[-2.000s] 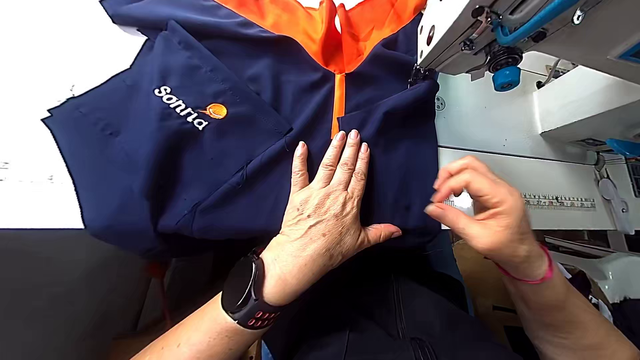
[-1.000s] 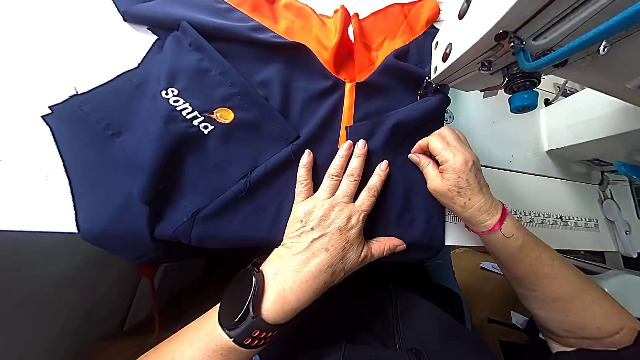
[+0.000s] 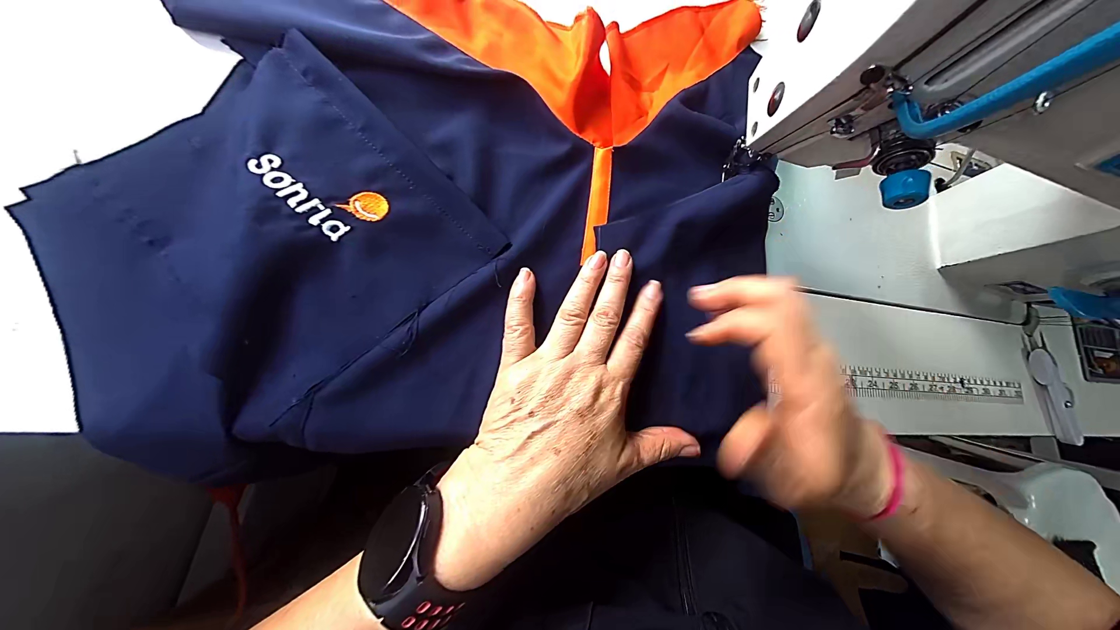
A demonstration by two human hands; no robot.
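A navy blue fabric garment (image 3: 376, 324) with an orange collar piece (image 3: 560, 70) and a narrow orange placket strip (image 3: 598, 197) is spread over the white table edge. An embroidered pocket or panel (image 3: 350, 149) lies at its left. My left hand (image 3: 569, 394), palm down with spread fingers, presses on the navy cloth just below the orange strip. Over the cloth's right side, my right hand (image 3: 787, 394) is blurred, its fingers apart and holding nothing visible. Part of the garment's right edge lies under the sewing machine head, where the needle area is hidden.
A sewing machine (image 3: 927, 96) with a blue lever and blue knob fills the upper right. Below it, a measuring scale (image 3: 936, 385) runs along the table. Thread snips (image 3: 1053, 389) lie at the far right. The white tabletop (image 3: 79, 79) shows at upper left.
My right hand was pinched closed near the cloth one second ago; its fingers are now spread. My left hand has stayed flat on the garment.
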